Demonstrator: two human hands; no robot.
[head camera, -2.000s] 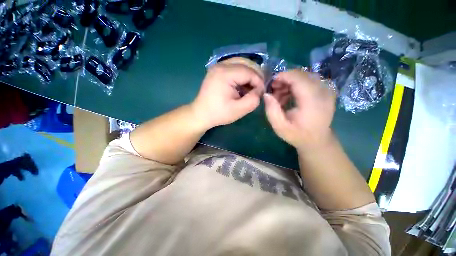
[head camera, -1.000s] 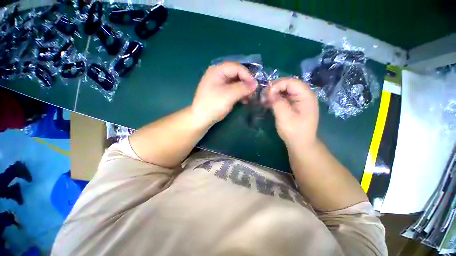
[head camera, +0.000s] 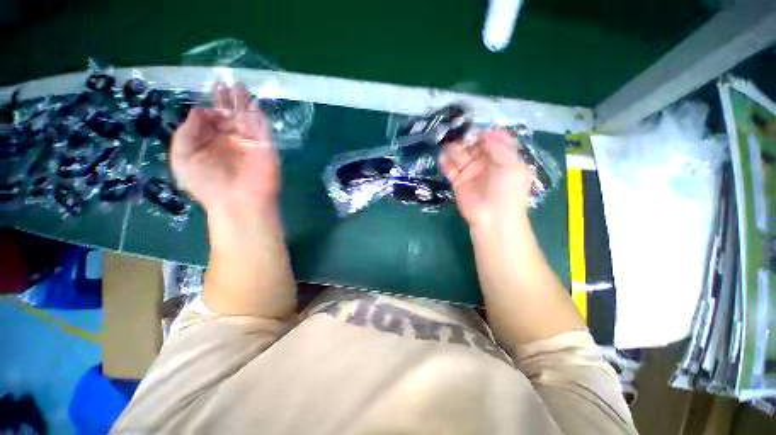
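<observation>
My left hand (head camera: 225, 157) is raised at the bench's far edge, palm up and blurred. A crinkled clear poly bag (head camera: 292, 119), with no panel visible in it, lies against its fingertips; whether it is gripped is unclear. My right hand (head camera: 489, 178) is over the bundle of bagged black face panels (head camera: 438, 126), fingers partly curled and blurred. The bundle is partly hidden behind it, and I cannot tell if the fingers grip a panel. Bagged black panels (head camera: 366, 172) lie on the green bench between my hands, touching the bundle's near side.
Many bagged panels (head camera: 106, 183) are scattered at the left. A pale rail (head camera: 340, 88) runs along the far edge, a green belt (head camera: 383, 34) beyond. Yellow-black tape (head camera: 577, 229), a white sheet (head camera: 655, 255) and instruction sheets (head camera: 727, 255) are at right. A brown carton (head camera: 132, 314) is below the bench.
My hands were together at the centre and have parted. The left moved left to the far edge, where the clear bag now shows; the right is over the bundle. The view has shifted too.
</observation>
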